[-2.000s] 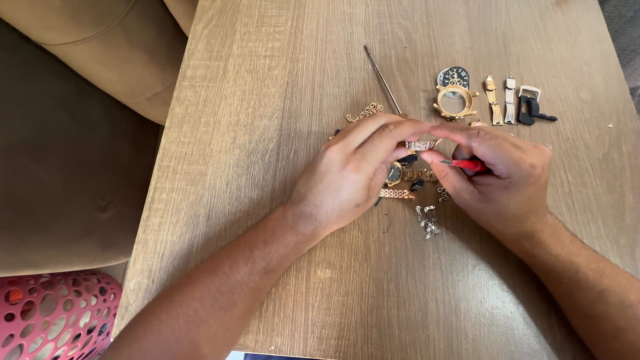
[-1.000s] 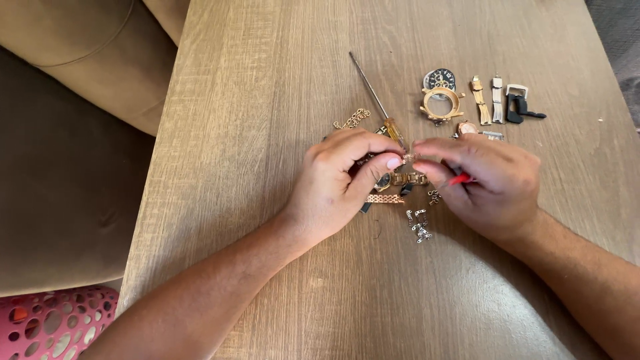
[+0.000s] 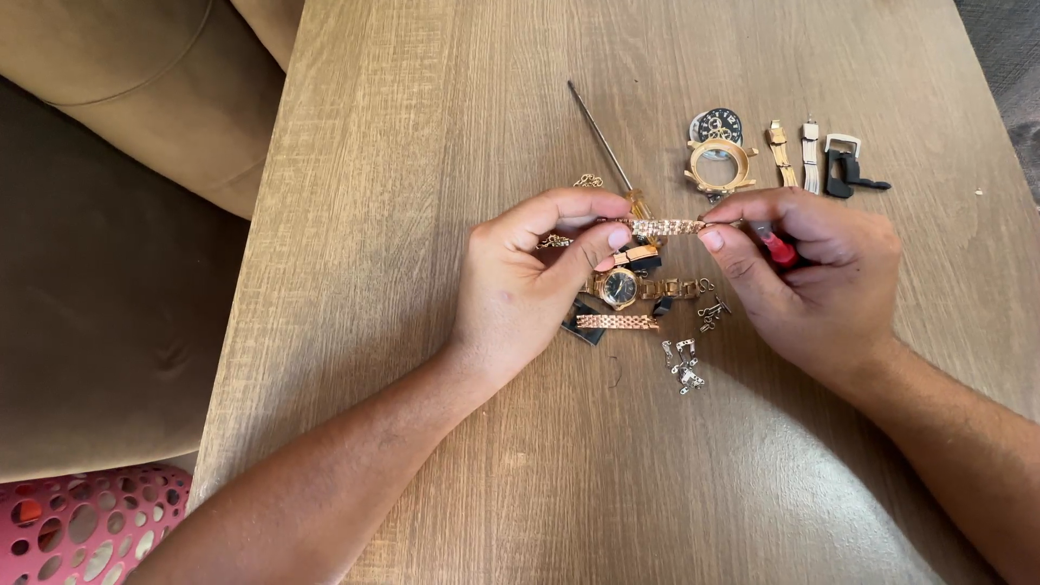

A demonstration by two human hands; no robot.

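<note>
Between both hands a rose-gold metal watch bracelet is stretched out level above the table. My left hand pinches its left end with thumb and fingers. Thumb and forefinger of my right hand hold the other end, while a red-handled tool rests within the same hand; its tip is partly hidden. Just below lies a gold watch with a dark dial, and under that another rose-gold bracelet piece. A screwdriver lies behind the held bracelet, its amber handle partly covered.
Farther back are a gold watch case, a black watch dial, two clasps and a buckle with black strap parts. Small silver links lie nearer. A pink perforated basket and brown seat stand left of the table.
My hands have moved apart, and the bracelet between them now shows at length. The red-handled tool has stayed in my right hand.
</note>
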